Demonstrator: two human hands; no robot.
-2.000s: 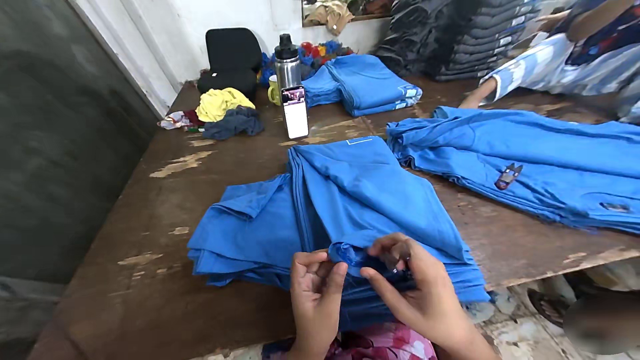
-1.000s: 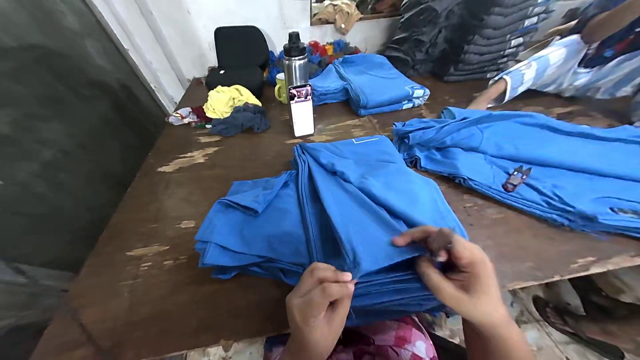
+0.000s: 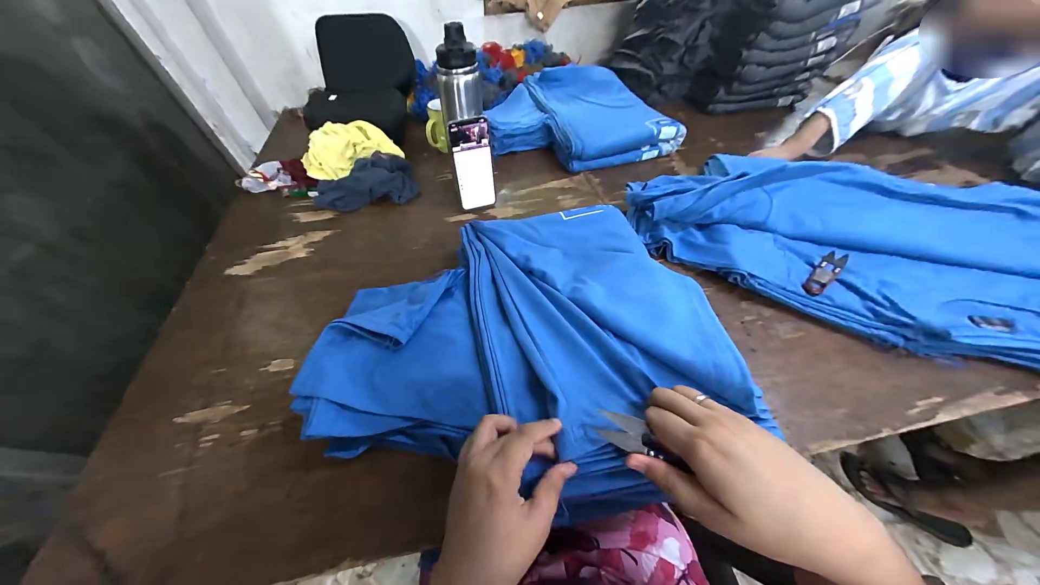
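Note:
A stack of blue fabric garments (image 3: 601, 301) lies folded on the brown wooden table before me. At its near edge my left hand (image 3: 512, 479) pinches the cloth between thumb and fingers. My right hand (image 3: 691, 463), with a ring on one finger, holds thread snips (image 3: 630, 432); their two blades are apart and point left, just above the fabric and close to my left fingers. A second pair of snips (image 3: 825, 274) rests on the long pile of blue cloth (image 3: 845, 219) at the right.
Behind the stack stand a phone (image 3: 473, 166), a steel bottle (image 3: 460, 81) and a yellow mug (image 3: 436, 126). Yellow cloth (image 3: 349, 149) lies back left, more folded blue garments (image 3: 601, 114) farther back, dark stacks (image 3: 756, 57) beyond. A person's arm (image 3: 812, 130) reaches over the right pile.
The snips' blades now show in my right hand, pointing left. My left hand keeps to the near edge of the cloth, where both hands were together two seconds ago.

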